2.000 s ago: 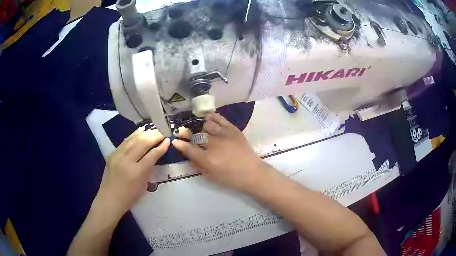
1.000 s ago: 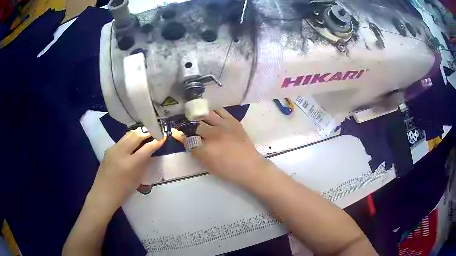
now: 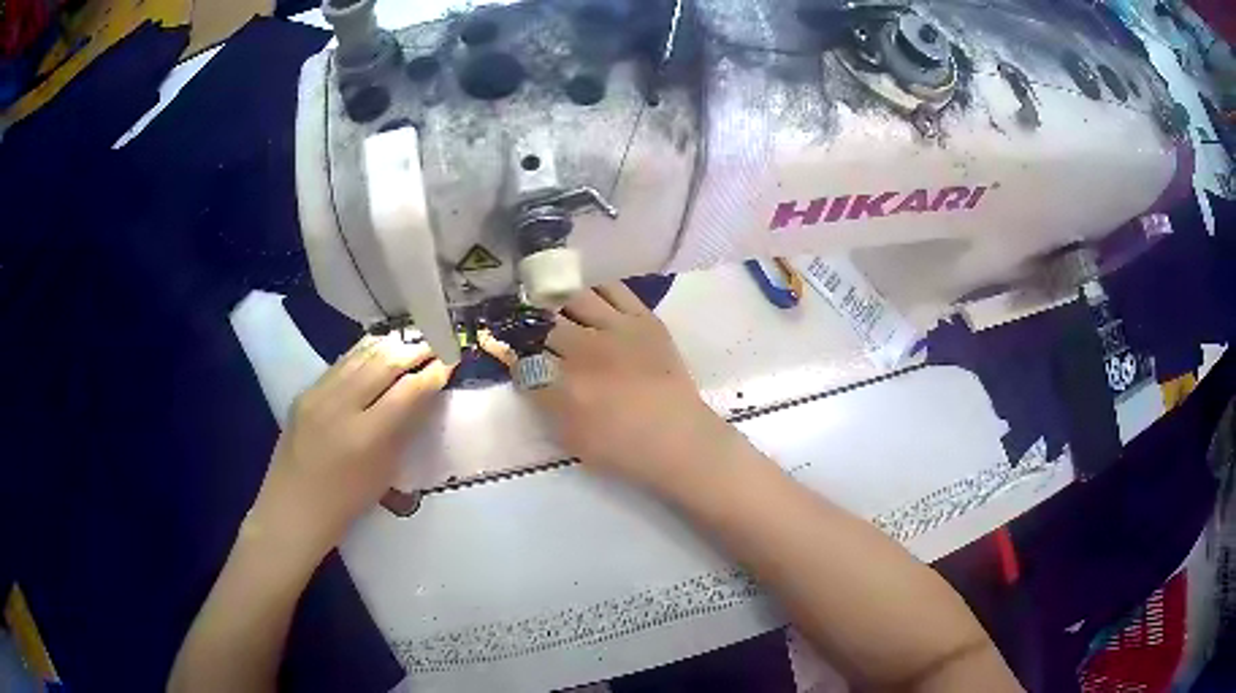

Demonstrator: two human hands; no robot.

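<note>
The navy cut piece (image 3: 480,367) lies under the needle area of the white sewing machine head (image 3: 759,163), mostly hidden by my hands and the machine. My left hand (image 3: 355,409) is at the left of the needle, fingertips pressed down beside the take-up guard (image 3: 400,224). My right hand (image 3: 617,386) is right of the foot, its fingers partly behind the cream-white knob (image 3: 552,275) and the ridged silver-grey block (image 3: 536,371). Whether a label is under the foot cannot be told.
A large navy fabric mass (image 3: 136,352) covers the left side. Blue and orange snips (image 3: 775,283) and a barcoded paper tag (image 3: 854,307) lie behind the bed. A dark strip with a white emblem (image 3: 1120,368) hangs at right, above a red basket (image 3: 1152,643).
The navy piece shows less in front of the needle and to its left than two seconds ago. My right hand's fingers have shifted back behind the ridged block. My left hand stays beside the needle.
</note>
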